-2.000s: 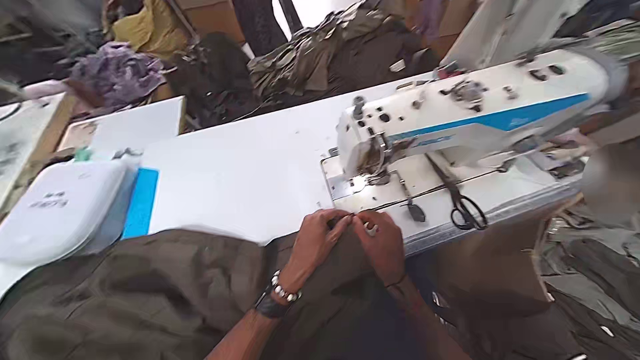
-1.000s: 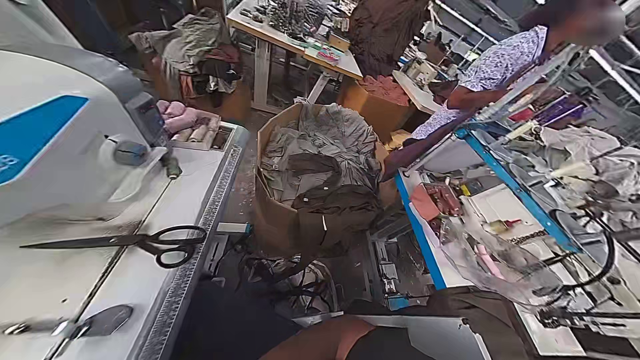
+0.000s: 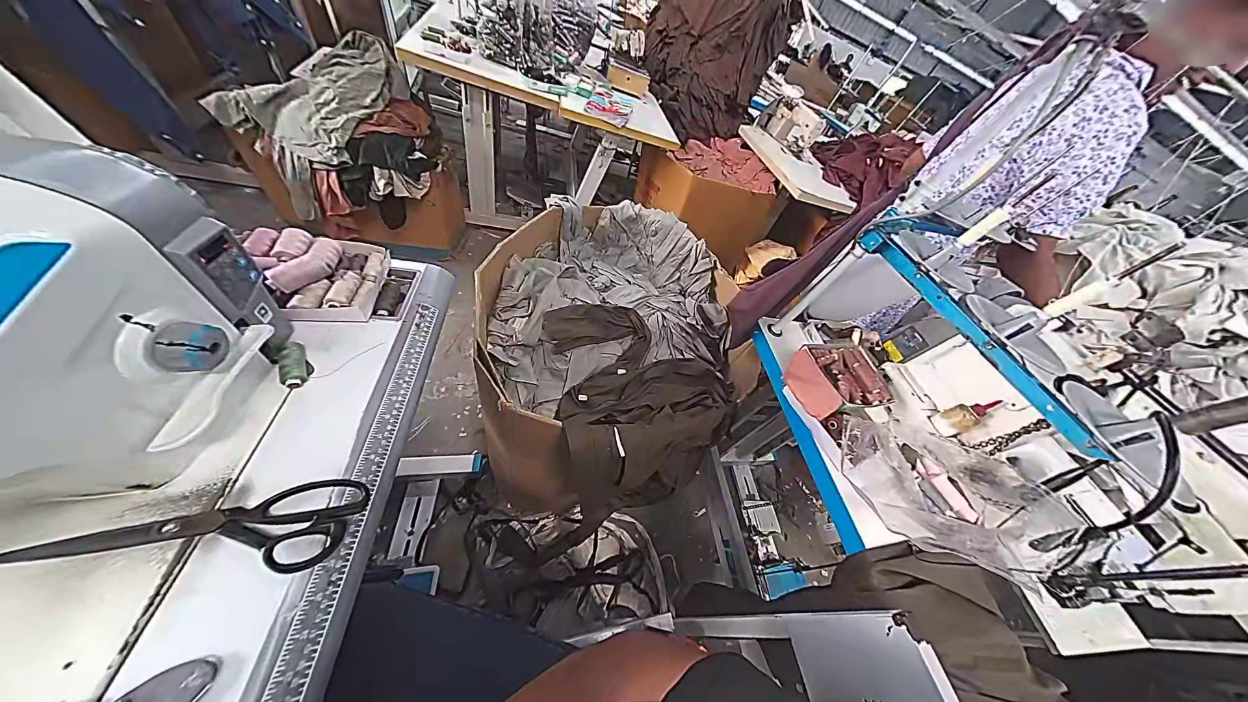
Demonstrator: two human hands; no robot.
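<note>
Neither of my hands can be made out; part of a bare arm shows at the bottom edge, beside a grey metal panel (image 3: 858,655), and what its hand touches is out of sight. Black-handled scissors (image 3: 229,522) lie on the white sewing table at the left, under the arm of a white sewing machine (image 3: 88,322). A green thread spool (image 3: 292,365) is at the machine's end. Dark brown cloth (image 3: 648,429) hangs over the front of a cardboard box (image 3: 526,444) filled with grey cloth (image 3: 624,283).
A box of thread spools (image 3: 336,283) stands on the table by its ruler edge (image 3: 366,458). To the right is another workstation with a blue frame (image 3: 985,336), and a person in a patterned shirt (image 3: 1063,146) behind it. Strips of cloth (image 3: 575,575) lie on the floor.
The view has swung far to the right. Both hands were on dark cloth by the machine's needle two seconds ago; now they are out of view. The scissors still lie on the table.
</note>
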